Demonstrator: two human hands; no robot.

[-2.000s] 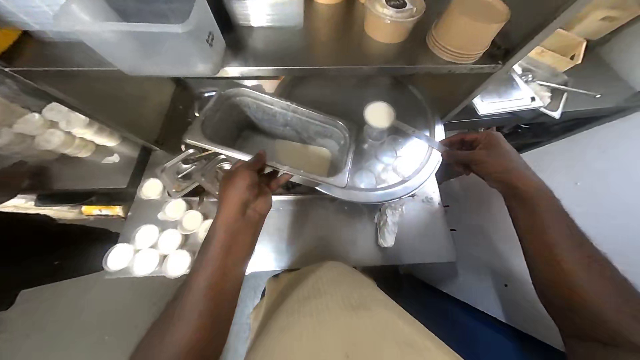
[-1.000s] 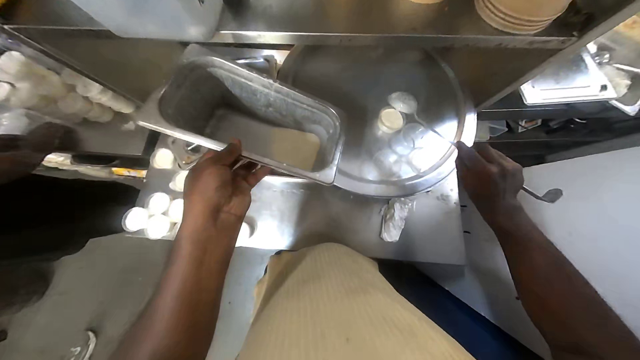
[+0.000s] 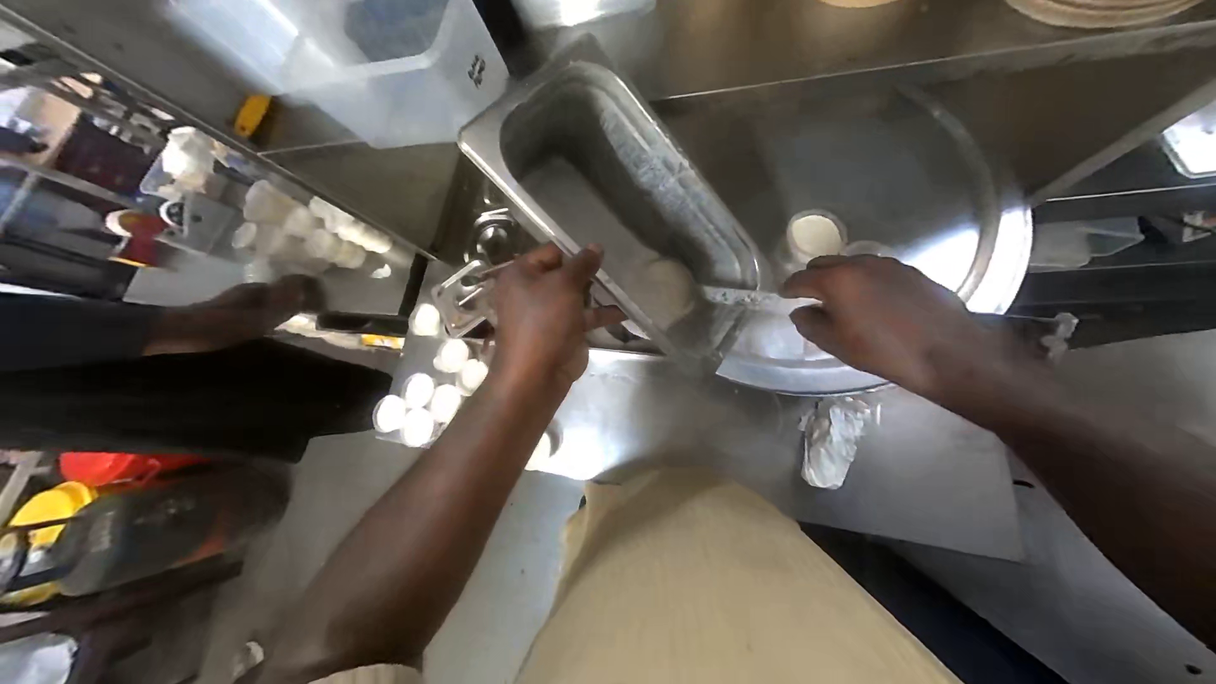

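My left hand (image 3: 551,313) grips the near long rim of a deep steel food pan (image 3: 655,171), which is tilted toward its near right end, where a pale liquid (image 3: 670,290) has pooled. My right hand (image 3: 869,313) holds the handle of a metal ladle or spoon (image 3: 736,296) whose bowl end reaches into the pan; the bowl itself is hard to make out. Just beyond the right fingers, a small clear cup with pale contents (image 3: 815,236) stands on a large round steel tray (image 3: 1012,247). Other clear cups on the tray are partly covered by the right hand.
Several filled white cups (image 3: 418,389) stand at the counter's left end beside small steel pans (image 3: 465,294). Crumpled plastic (image 3: 836,442) lies near the front edge. A translucent tub (image 3: 408,85) sits on the shelf above. At left, another person's hand (image 3: 285,296) is near more cups (image 3: 313,228).
The ladle or spoon has moved from over the cup on the tray into the pan. The pan is now turned more steeply, its near end close to the tray. The view has shifted left.
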